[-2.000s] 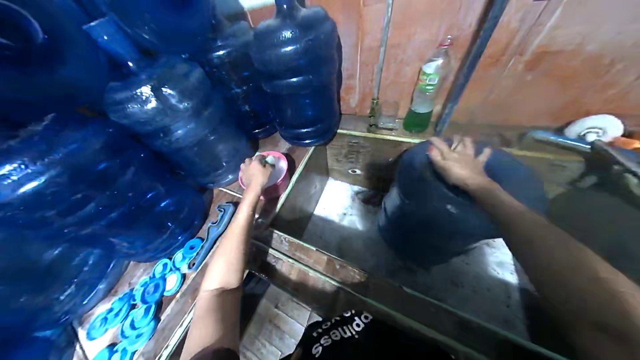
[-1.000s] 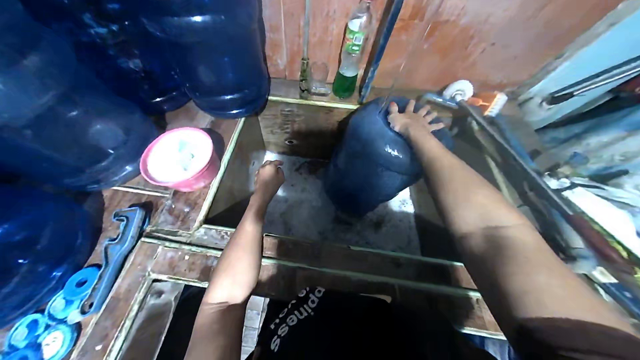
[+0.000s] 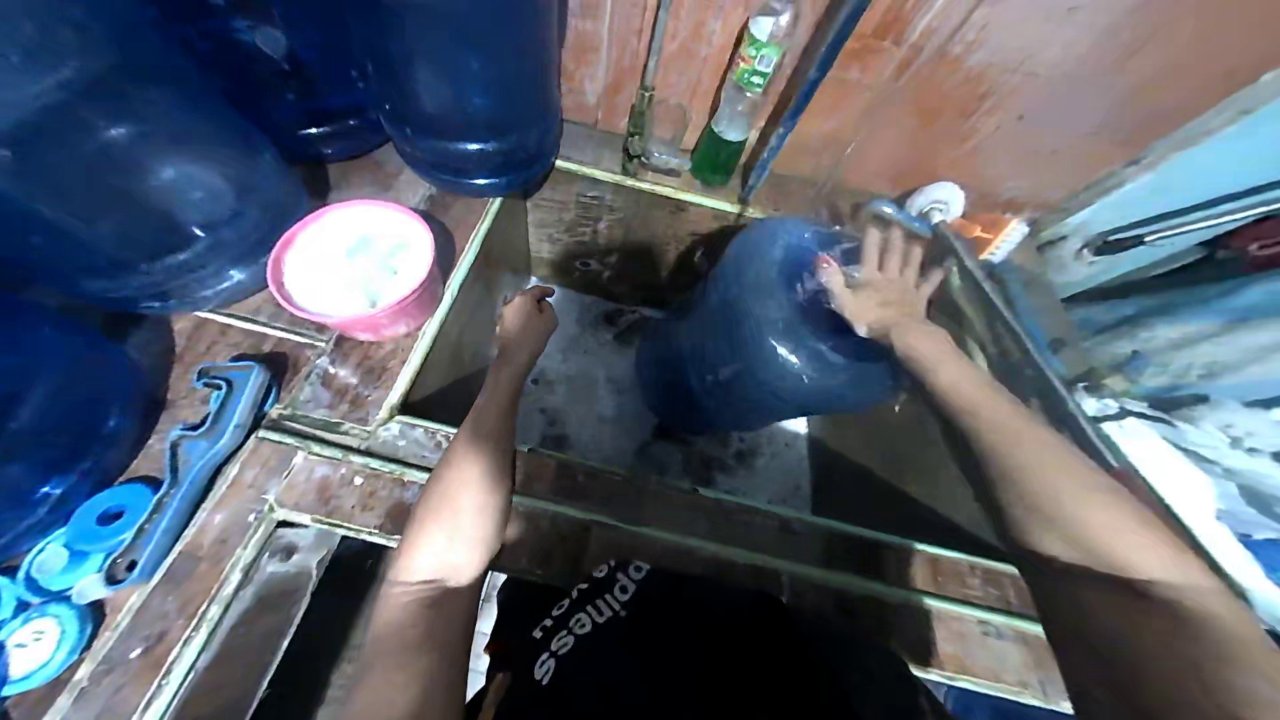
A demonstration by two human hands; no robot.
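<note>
A large blue plastic water jug [image 3: 750, 330] stands tilted in a tiled basin [image 3: 585, 215], its base toward the upper right. My right hand [image 3: 880, 285] lies on that end with its fingers spread, pressing against the plastic. Left of the jug, my left hand [image 3: 527, 315] is above the basin floor with its fingers curled in; whether something small is inside it cannot be told. A pink tub [image 3: 405, 305] of white suds stands on the tiled ledge, left of that hand.
More blue jugs [image 3: 470, 100] crowd the upper left. A blue plastic tool [image 3: 205, 455] and several blue caps [image 3: 110, 515] lie at the lower left. Behind the basin stand a bottle of green liquid [image 3: 720, 145] and a clear cup [image 3: 665, 140]. An orange brush [image 3: 990, 235] rests at the right.
My left hand has left the pink tub and is now over the basin. The jug has gone from more upright to tilted, with my right hand staying on it. The view has shifted.
</note>
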